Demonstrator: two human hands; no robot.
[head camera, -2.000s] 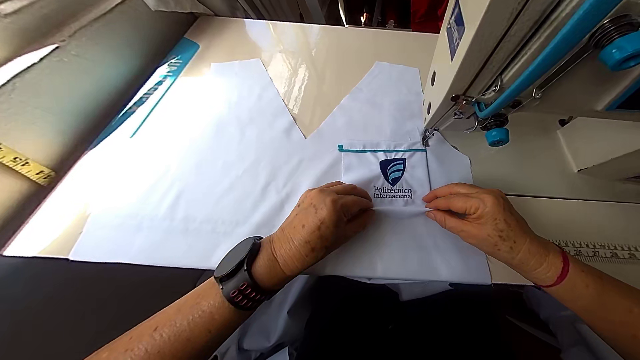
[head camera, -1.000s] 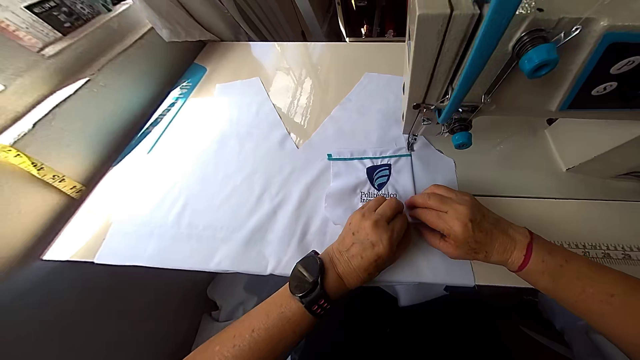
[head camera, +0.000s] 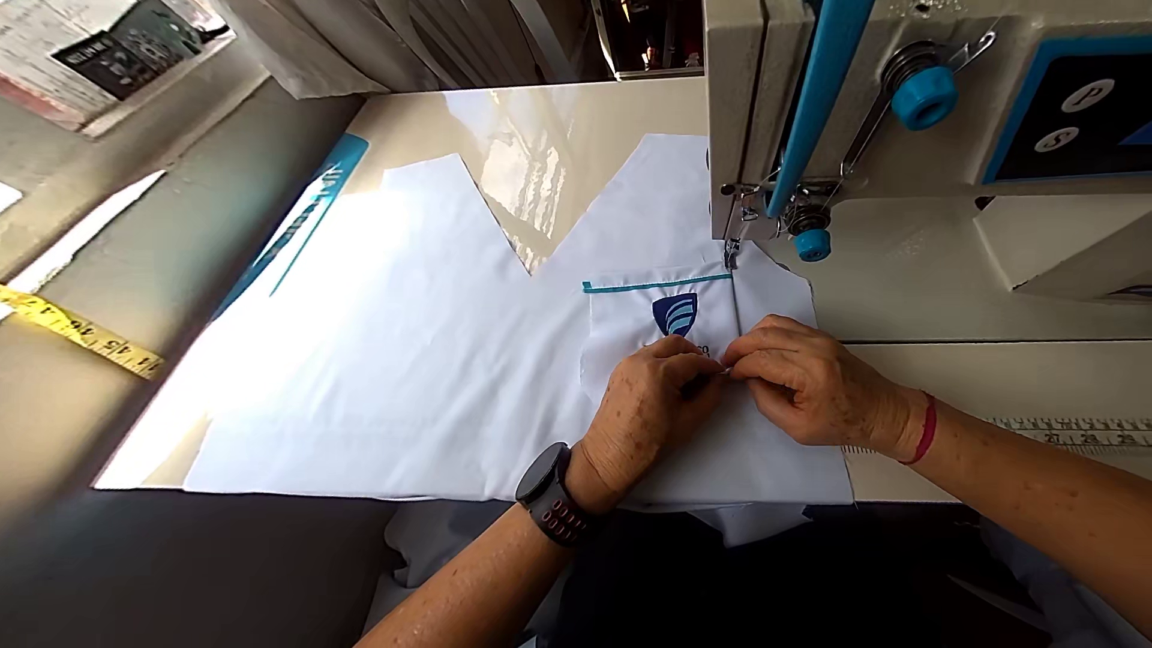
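A white fabric panel (head camera: 405, 360) with a V-shaped notch lies flat on the sewing table. On its right part rests a white pocket piece (head camera: 621, 324) with a teal strip along the top and an embroidered shield and lettering. The presser foot (head camera: 731, 255) of the sewing machine sits at the pocket's upper right corner. My left hand (head camera: 657, 396) covers part of the lettering and pinches the pocket's edge between thumb and finger. Just to its right, my right hand (head camera: 801, 382) pinches the same edge, fingertips nearly touching the left ones.
The sewing machine head (head camera: 900, 135) with blue knobs stands at the upper right. A measuring scale (head camera: 1071, 434) runs along the table at right, and a yellow measuring tape (head camera: 81, 331) is at far left. Gray curtains (head camera: 432, 36) hang behind the table.
My left hand has moved right across the pocket, up against my right hand. The pocket's lower part, laid flat two seconds ago, is now gathered at my fingertips. The view has shifted somewhat.
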